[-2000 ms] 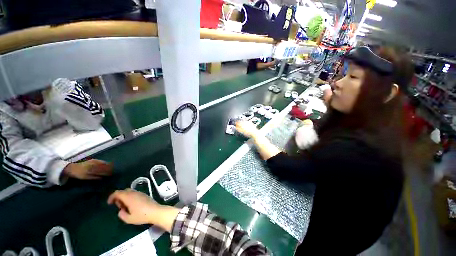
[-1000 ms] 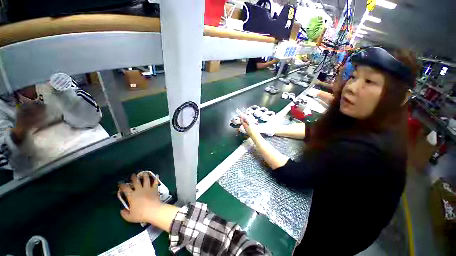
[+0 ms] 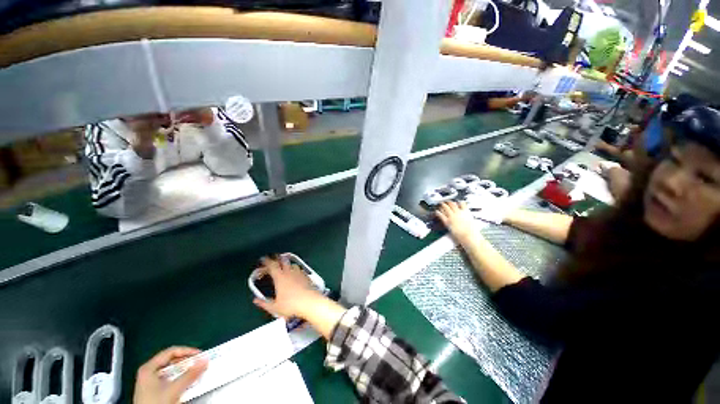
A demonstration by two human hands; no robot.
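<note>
My left hand (image 3: 170, 376) is at the bottom left, with thumb and fingers closed on the edge of a folded white label sheet (image 3: 237, 359). Another white page (image 3: 264, 390) lies under it on the bench edge. My right hand (image 3: 290, 290), in a checked sleeve, is on the belt left of the grey post, with its fingers over a white looped coiled cable (image 3: 310, 272). The fingers partly hide the loops there, and whether there is one or two cannot be told. Several more coiled cables (image 3: 103, 367) stand out on the belt at bottom left.
A grey post (image 3: 371, 237) rises beside my right hand, under an overhead shelf (image 3: 260, 75). One worker's striped sleeves (image 3: 126, 177) show opposite. Another person in black (image 3: 631, 308) reaches over the belt at right, above bubble wrap (image 3: 489, 316). More coiled cables (image 3: 466, 189) lie near that person's hands.
The view has turned left, so the post and neighbour sit further right. My left hand has come into view with the label sheet. My right hand stays over the coiled cables near the post.
</note>
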